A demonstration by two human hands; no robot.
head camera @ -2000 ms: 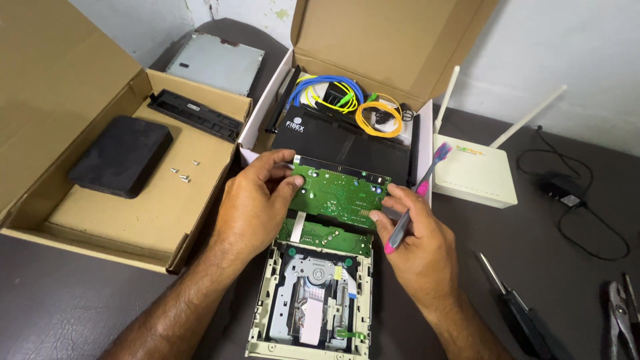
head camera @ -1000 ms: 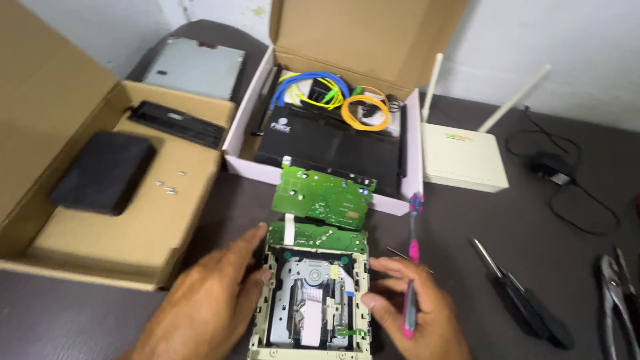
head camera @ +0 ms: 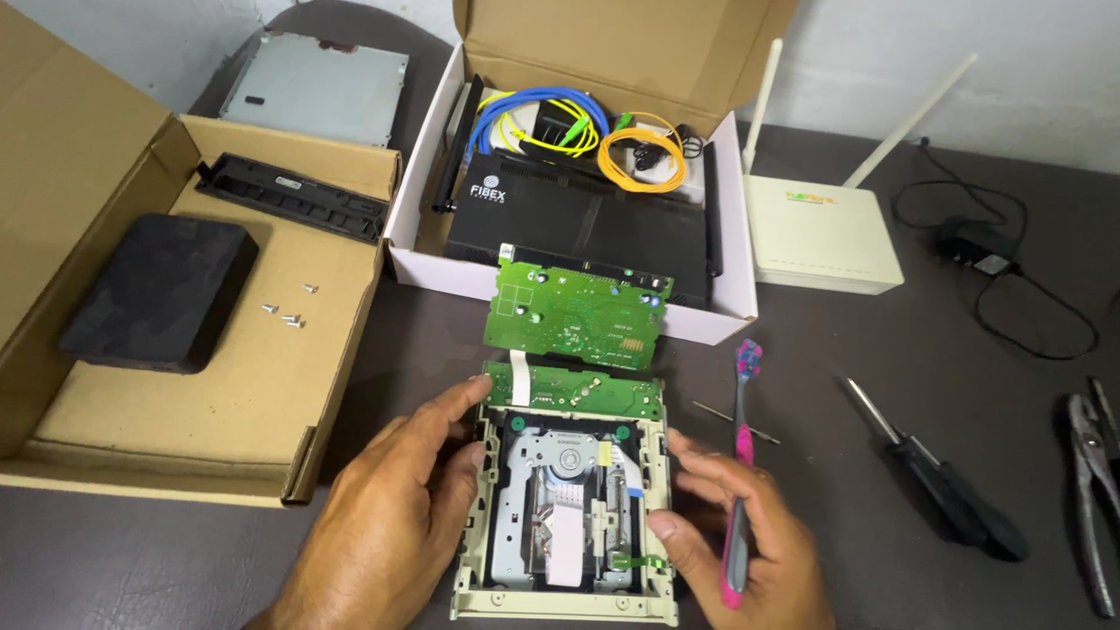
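Note:
An opened optical disc drive point(head camera: 569, 604) lies between my hands, its cream plastic frame and metal mechanism showing. My left hand point(head camera: 398, 499) touches the frame's left side. My right hand point(head camera: 752, 534) touches its right side with thumb and fingertips while a pink and grey toothbrush point(head camera: 742, 437) is held in the same hand, bristles pointing away. A narrow green circuit board point(head camera: 604, 391) sits across the drive's far end. Beyond it a larger green circuit board point(head camera: 573, 311) leans on the white box's front edge, near a white ribbon cable point(head camera: 521, 381).
At left, a cardboard box point(head camera: 297, 472) holds a black case point(head camera: 162, 293), a black bezel point(head camera: 293, 194) and several screws point(head camera: 293, 321). A white box point(head camera: 700, 325) holds a black router and cables. Right are a white router point(head camera: 822, 232), screwdriver point(head camera: 945, 490), pliers point(head camera: 1089, 490) and a thin metal rod point(head camera: 735, 422).
Two seconds ago both hands held the larger circuit board raised; it has been let go and rests against the box. My hands have moved down to the drive's sides.

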